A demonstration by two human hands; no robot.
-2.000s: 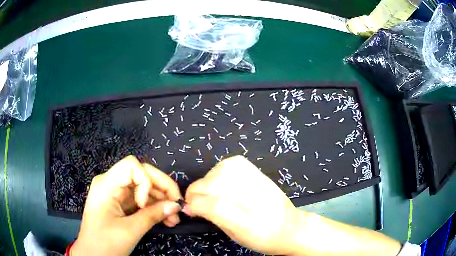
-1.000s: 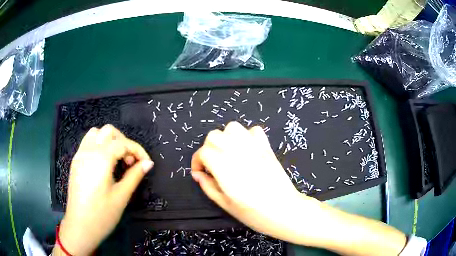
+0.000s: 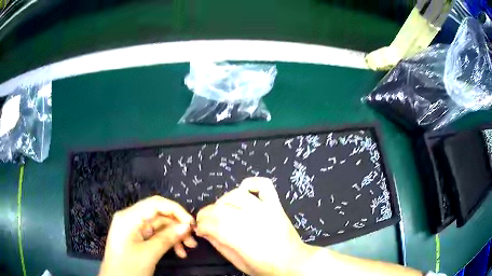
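My left hand [image 3: 144,233] and my right hand [image 3: 249,222] meet fingertip to fingertip over the near edge of the long black tray [image 3: 226,139]. The left fingertips pinch a tiny dark part, barely visible. The right thumb and finger are pinched against it; any pin between them is too small or hidden. Tiny black parts [image 3: 94,207] are heaped at the tray's left end. Silvery metal pins [image 3: 302,180] lie scattered over its middle and right.
A clear zip bag [image 3: 229,97] with dark contents lies beyond the tray. Another clear bag [image 3: 27,124] is at the left edge. A large bag of black parts [image 3: 412,89] and stacked black side trays [image 3: 469,172] are at the right. A yellowish taped post [image 3: 404,43] stands behind.
One second ago my hands were apart over the tray; now their fingertips meet. The view has tilted up, so the tray appears lower and the smaller near tray is out of view.
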